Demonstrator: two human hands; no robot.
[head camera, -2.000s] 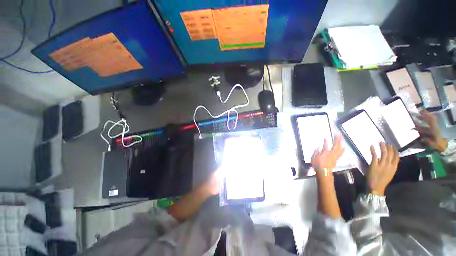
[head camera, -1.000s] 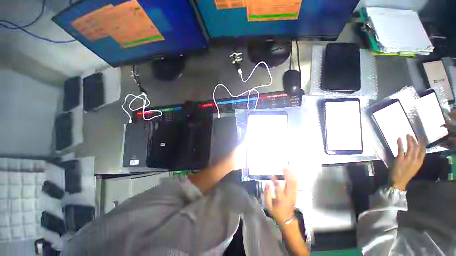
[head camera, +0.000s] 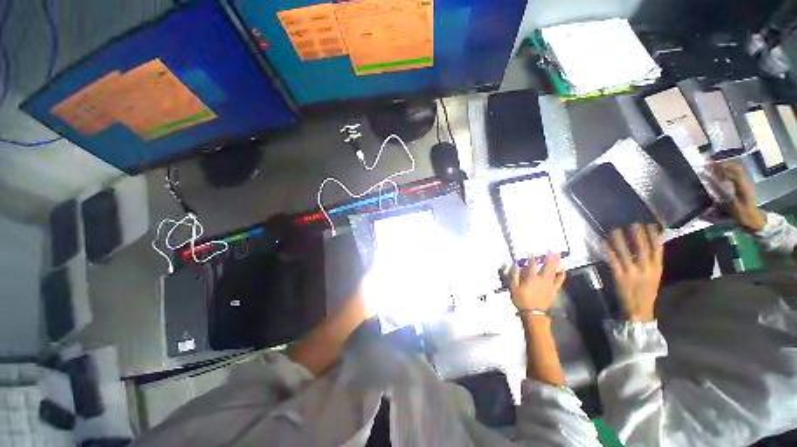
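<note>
A brightly lit tablet (head camera: 409, 266) lies on a pale sleeve in front of me, its lower part washed out by glare. My left hand (head camera: 370, 292) is at its left edge, blurred by the glare, so its grip is hidden. A second tablet (head camera: 531, 216) with a white screen lies to the right on a pale sheet. My right hand (head camera: 536, 281) touches this tablet's lower edge with spread fingers. Dark tablets (head camera: 234, 301) lie at the left, beside a grey one (head camera: 186, 310) with a white cable (head camera: 186, 236).
A coworker's hands (head camera: 638, 266) are on two dark tablets (head camera: 614, 199) at the right. Behind are two monitors (head camera: 384, 48), a keyboard (head camera: 367, 202), a mouse (head camera: 445, 160), a dark tablet (head camera: 516, 128) on a sleeve, and papers (head camera: 599, 54). A white pocketed tray (head camera: 22, 406) is lower left.
My right hand has moved from below the bright tablet to the lower edge of the second tablet. The coworker's two tablets, lit before, now look dark. The camera view has shifted.
</note>
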